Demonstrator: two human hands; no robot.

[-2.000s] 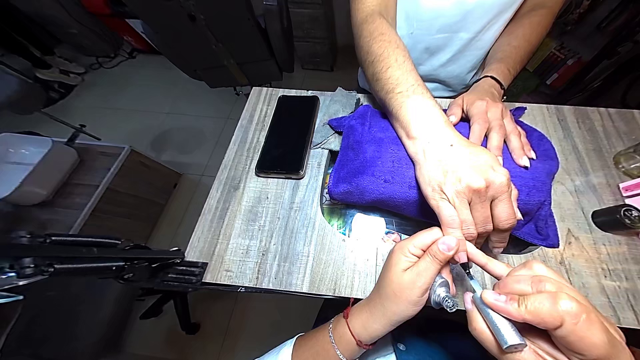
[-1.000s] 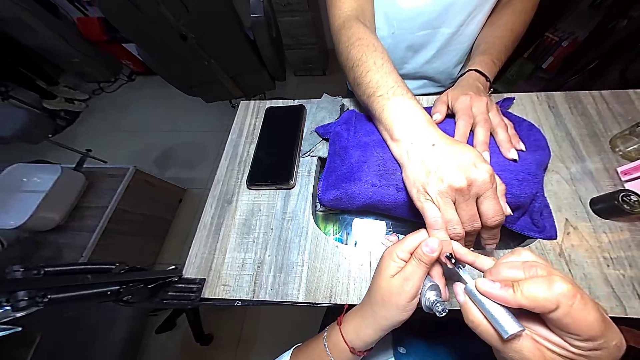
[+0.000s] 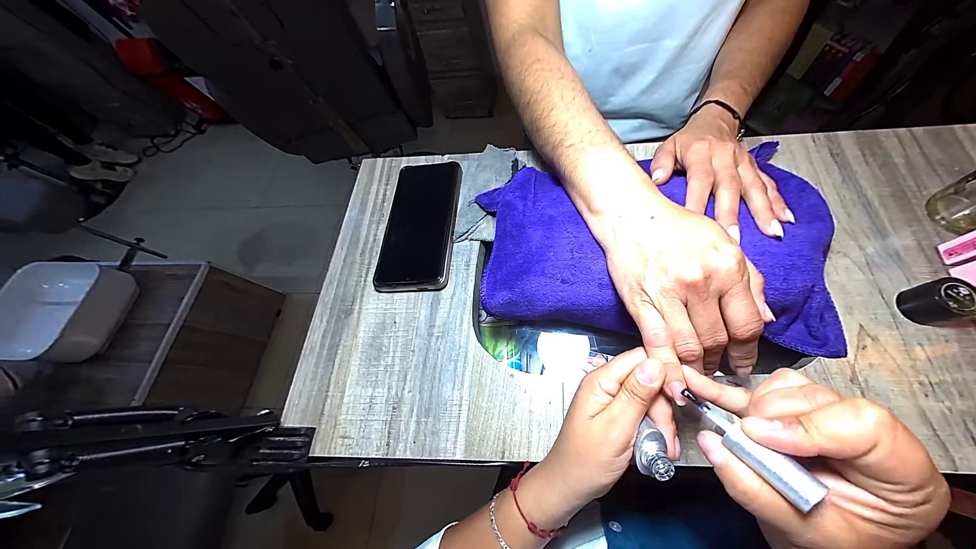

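My left hand (image 3: 610,427) holds a small silver nail polish bottle (image 3: 653,451), uncapped, and its thumb and fingers pinch a fingertip of the other person's hand (image 3: 686,282). Between the thumb and fingers of my right hand (image 3: 831,450) is the silver cap (image 3: 774,465) of a polish brush. The brush's dark tip (image 3: 690,396) is at the nail of the pinched finger; whether it touches cannot be told. Both of the other person's hands lie over a purple towel (image 3: 557,252), the second hand (image 3: 720,168) spread flat on it.
A black phone (image 3: 418,225) lies at the left on the wooden table (image 3: 381,366), beside a grey cloth (image 3: 488,183). A black cylindrical container (image 3: 936,300), pink blocks (image 3: 962,248) and a glass jar (image 3: 953,202) stand at the right. A black jointed arm (image 3: 152,442) reaches in at lower left.
The view has shifted slightly. My left hand keeps its hold on the finger and bottle. The brush in my right hand has stayed close to the same fingertip.
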